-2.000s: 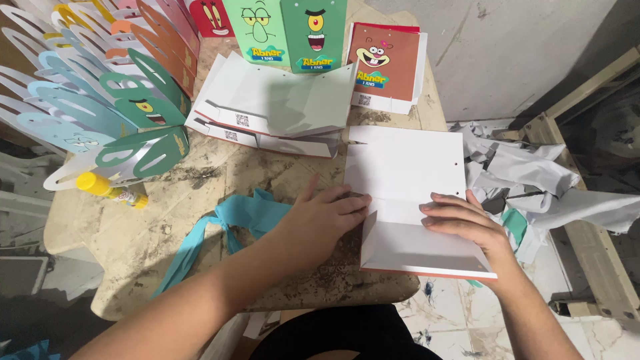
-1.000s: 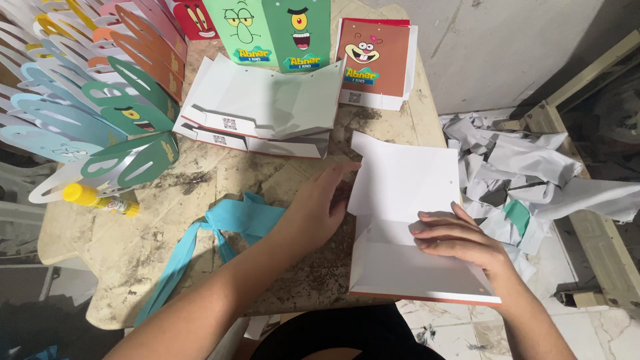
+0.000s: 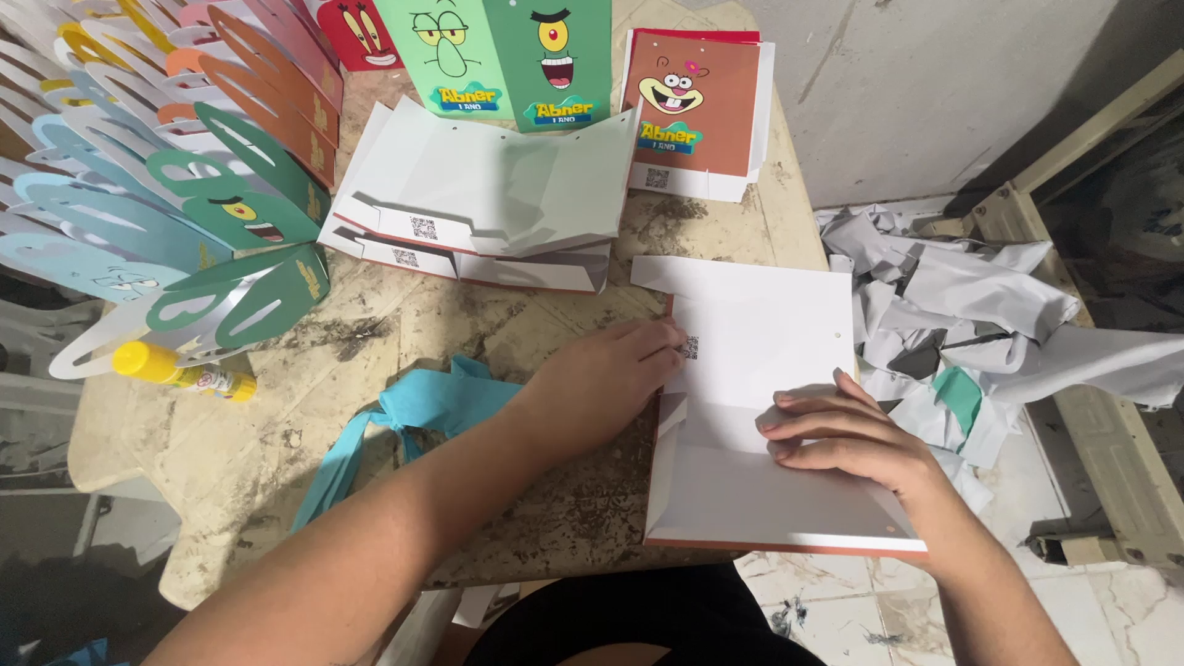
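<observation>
A creased paper sheet (image 3: 758,324), white inside with a reddish-brown outer edge, lies partly folded at the table's front right. My left hand (image 3: 615,375) presses its left edge beside a small printed code, fingertips on the flap. My right hand (image 3: 851,435) rests spread on the sheet's lower half, fingers slightly bent. Beyond it lie white partly folded sheets (image 3: 518,185), green printed cartoon-face sheets (image 3: 499,55) and a brown cartoon-face sheet (image 3: 708,102) on a small stack. Left of my left forearm is a knotted turquoise cloth (image 3: 444,398).
Finished-looking cartoon-face paper bags with cut-out handles (image 3: 250,203) crowd the table's left side. A yellow glue stick (image 3: 185,370) lies before them. Crumpled white paper scraps (image 3: 962,296) are heaped right of the stained table (image 3: 573,499), beside a metal frame (image 3: 1110,425).
The left flap of the sheet's upper half, not plainly spread two seconds ago, now sticks out to the left. My left hand has moved down along that edge from a second ago.
</observation>
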